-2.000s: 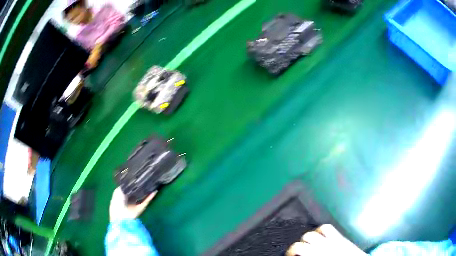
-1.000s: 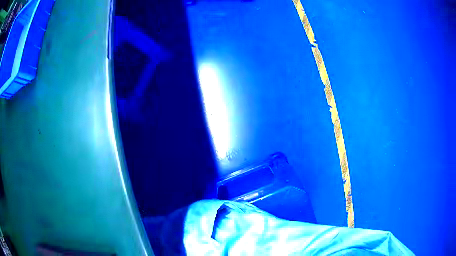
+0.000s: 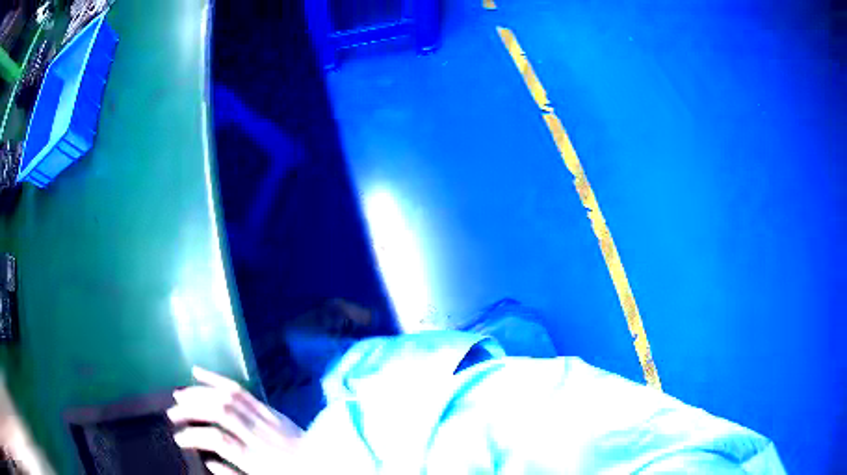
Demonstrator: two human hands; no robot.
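Observation:
My right hand [image 3: 232, 425] is at the lower left, over the right side of a dark tray [image 3: 111, 410] on the green bench. Its fingers are apart and no part shows between them. The tray is cut off by the bottom edge, and its contents are too dark to tell apart. A pale, blurred, skin-toned shape [image 3: 17, 434] at the lower left edge looks like part of my left hand; its fingers and anything in it cannot be made out.
A blue bin [image 3: 67, 107] stands on the bench [image 3: 139, 250] at the upper left. Small dark items [image 3: 7, 292] show at the left edge. The bench edge curves down beside the blue floor [image 3: 724, 213], which has a yellow line [image 3: 594, 218]. A blue object [image 3: 371, 23] is at the top.
The view has swung from the bench to the floor and slightly back. My right hand and the tray show again. The black housing seen earlier in my left hand is out of view.

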